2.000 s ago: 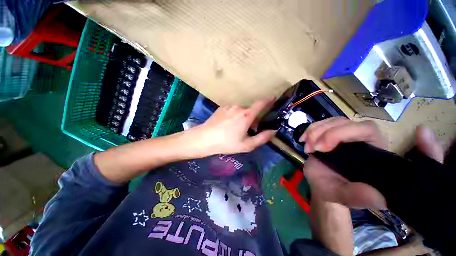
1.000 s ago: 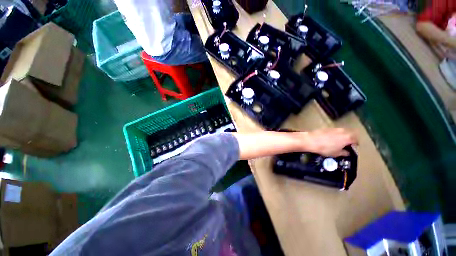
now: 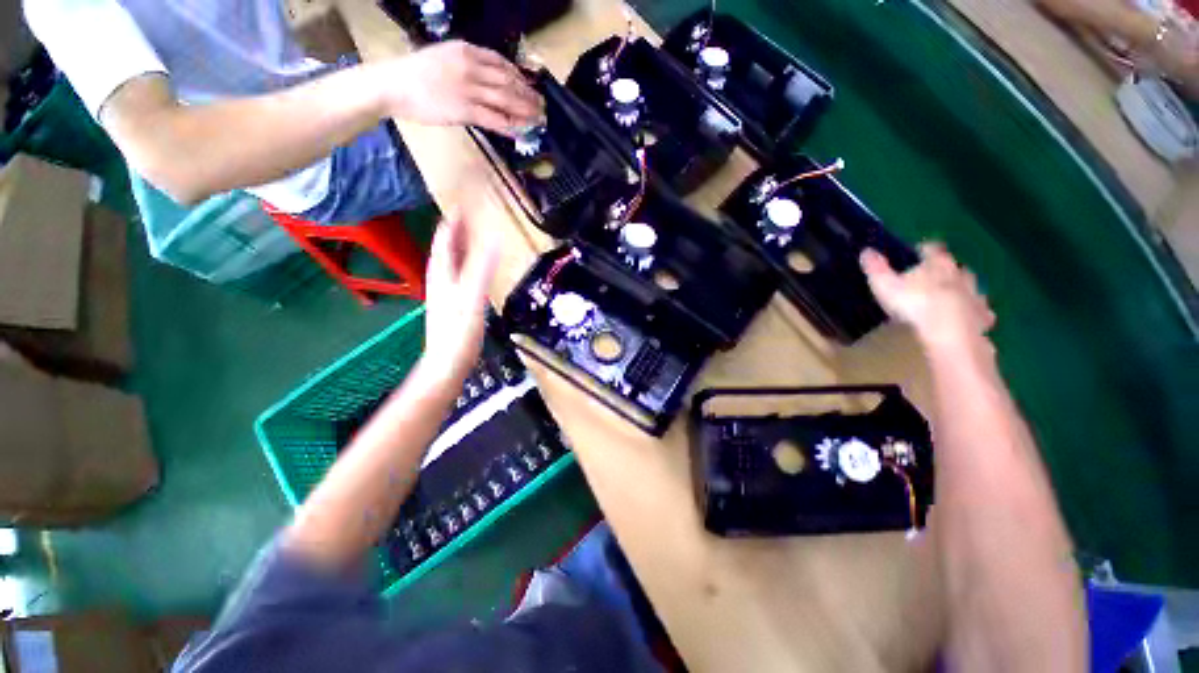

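Note:
A black plastic housing (image 3: 750, 493) lies apart on the bench, with a round silver-white motor (image 3: 859, 460), a white toothed edge and thin lead wires at its right end. Several similar housings lie beyond it, among them a near-left one (image 3: 644, 368) and a right one (image 3: 842, 283). My left hand (image 3: 460, 296) is slightly blurred, open and empty over the bench's left edge, left of the near-left housing. My right hand (image 3: 931, 292) has spread fingers at the right end of the right housing, its thumb over the corner; whether it touches is unclear.
Another person's hand (image 3: 467, 90) reaches onto a housing at upper left. A green crate (image 3: 296, 454) with ridged rows of black parts is below the bench's left edge. A red stool (image 3: 375, 250) stands beyond it. A blue-sided box (image 3: 1122, 628) is at lower right.
The view has turned along the bench. My left hand has let go of the separate housing and moved left. My right hand has come into view. The other person's hand has reached in.

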